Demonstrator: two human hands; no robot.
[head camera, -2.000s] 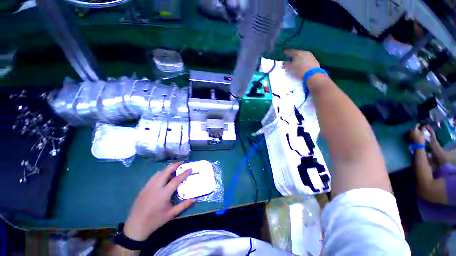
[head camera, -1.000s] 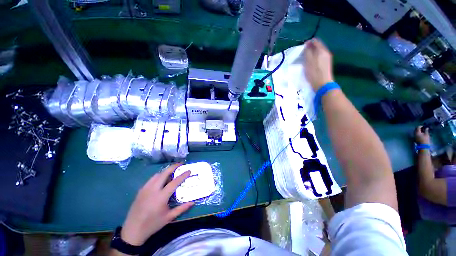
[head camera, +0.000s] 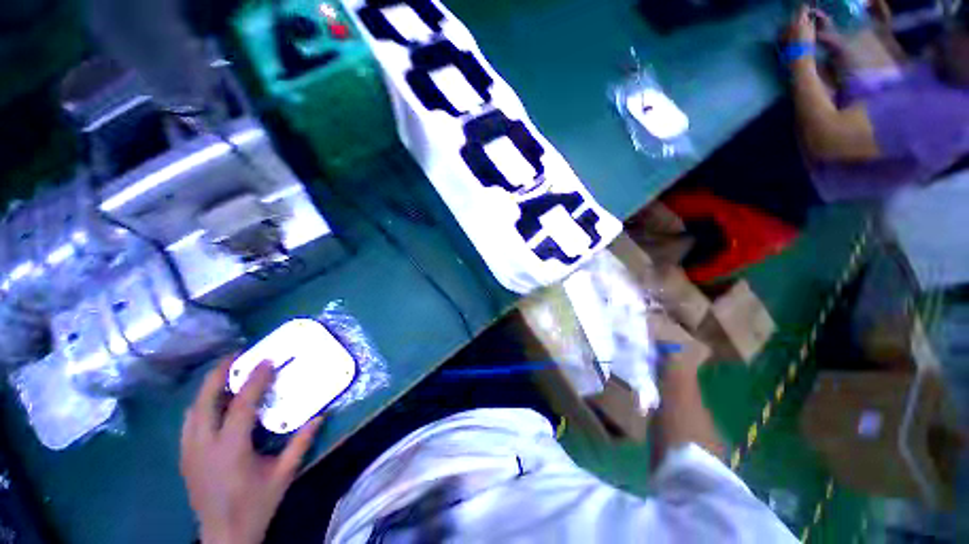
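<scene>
A white rounded-square housing lies on clear crinkled film at the bench's front edge, with a small dark line on its face. My left hand grips its left side, with a finger on top and the thumb at the lower edge. My right hand is low, beyond the bench edge above the floor cartons; it is blurred and its fingers are unclear. Crumpled white and clear material is beside it; whether the hand touches it is unclear. The liner stack shows a row of black adhesive frames.
The screw feeder and green power supply stand behind. Wrapped housings are at left. Another housing in film lies on the bench at upper right. Cartons and a red item are below. Another person's arm is at right.
The view has swung right and down. My right hand has moved from the far end of the liner stack to below the bench edge. Black frames now show along more of the stack. My left hand stays on the housing.
</scene>
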